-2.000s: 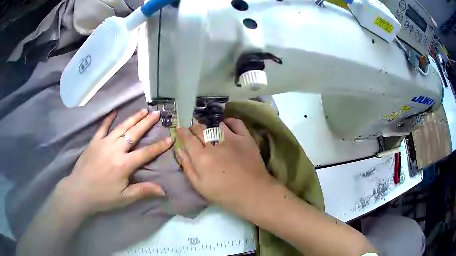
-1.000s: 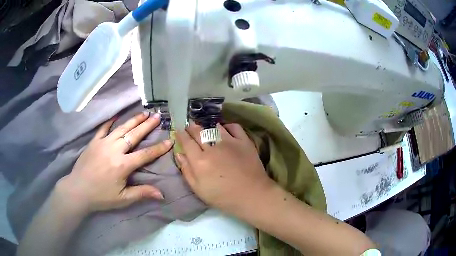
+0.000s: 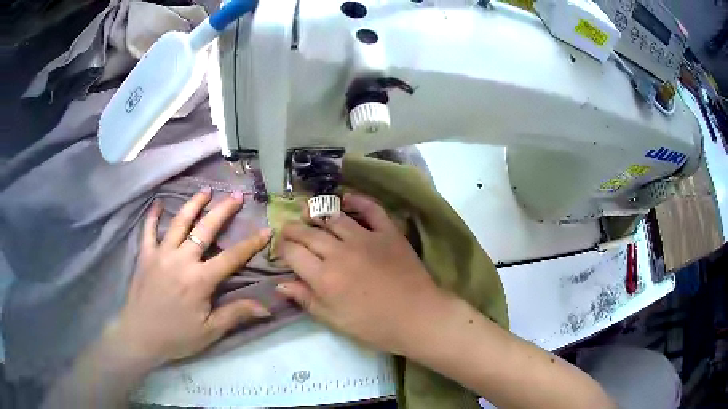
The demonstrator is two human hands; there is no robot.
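Observation:
A grey-mauve garment panel (image 3: pixel 80 240) lies left of and under the needle area of the white sewing machine (image 3: pixel 447 88). An olive piece (image 3: pixel 459 240) runs from the needle area, behind and under my right hand, to the front edge. My left hand (image 3: pixel 187 275) lies flat on the mauve cloth with spread fingers, holding nothing. My right hand (image 3: pixel 359 272) has bent fingers on the olive cloth at the seam, its thumb at the mauve cloth. The presser foot (image 3: pixel 260 190) is partly hidden by the machine's front parts.
A white paddle (image 3: pixel 148 96) with a blue hose stands left of the machine head. A printed ruler scale (image 3: pixel 299 387) runs along the front edge. A red tool (image 3: pixel 631 268) and brown cardboard (image 3: pixel 686 220) lie right. A control panel (image 3: pixel 645 36) is upper right.
The mauve cloth has shifted and bunched by my left hand, and a stitched line shows beyond its fingertips. Both hands sit slightly farther from the needle. More olive cloth shows between them.

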